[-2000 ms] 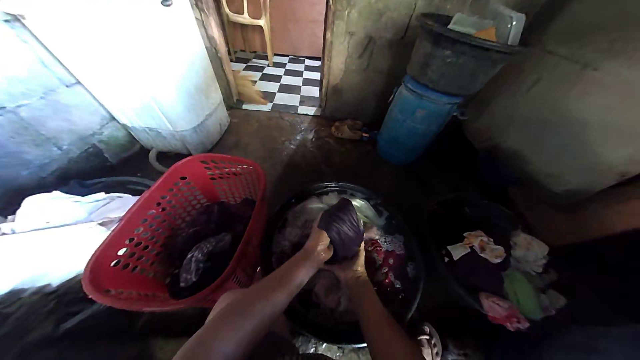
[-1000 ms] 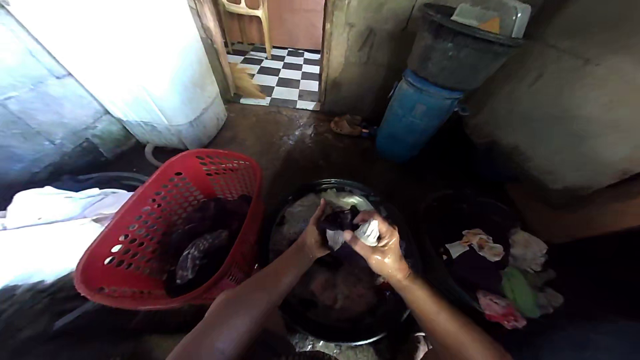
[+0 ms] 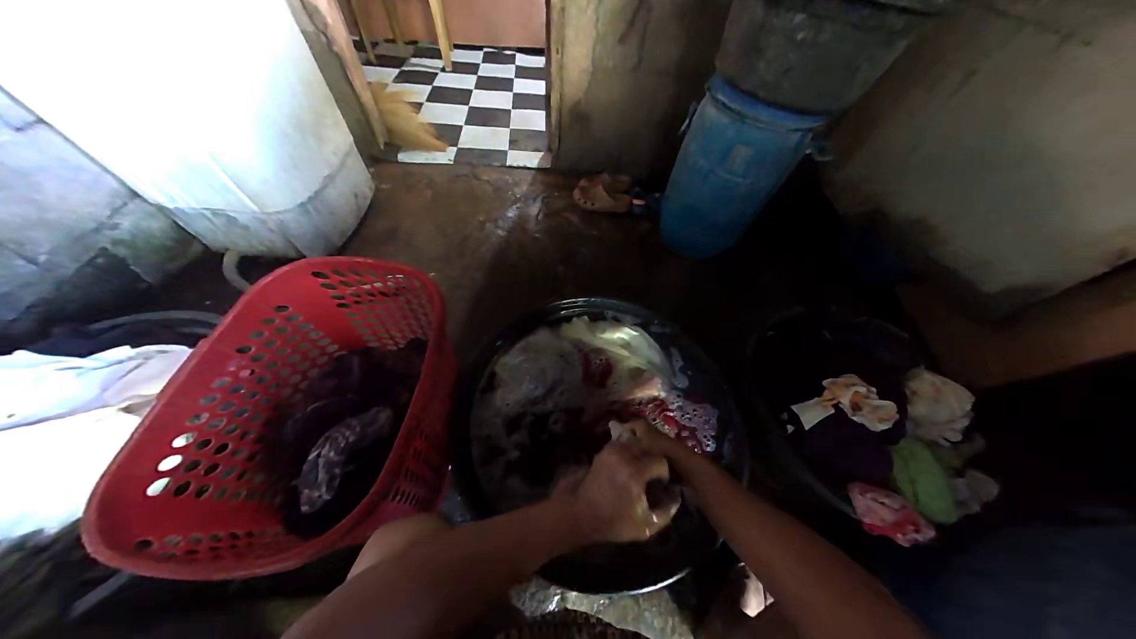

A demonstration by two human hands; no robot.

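Over a round dark basin (image 3: 596, 308) of soapy water, my left hand (image 3: 617, 493) is closed on a bunched wet cloth (image 3: 658, 497), mostly hidden by the fingers. My right hand (image 3: 652, 439) is pressed against the left hand at its upper side; its fingers are partly hidden, and a pale bit of cloth shows beside them. Pale and red laundry (image 3: 621, 346) lies in the water beyond my hands, with suds around it.
Left of the basin stands a red perforated plastic basket (image 3: 222, 390) holding dark clothes. A dark tub at right holds mixed garments (image 3: 923, 479). White cloth (image 3: 80, 390) lies far left. Farther back are a blue plastic drum (image 3: 732, 169), a clog (image 3: 603, 193) and a doorway with checkered flooring (image 3: 486, 115).
My hands were apart above the basin one second ago, with dark and white cloth between them. They have come together and moved lower, nearer my body.
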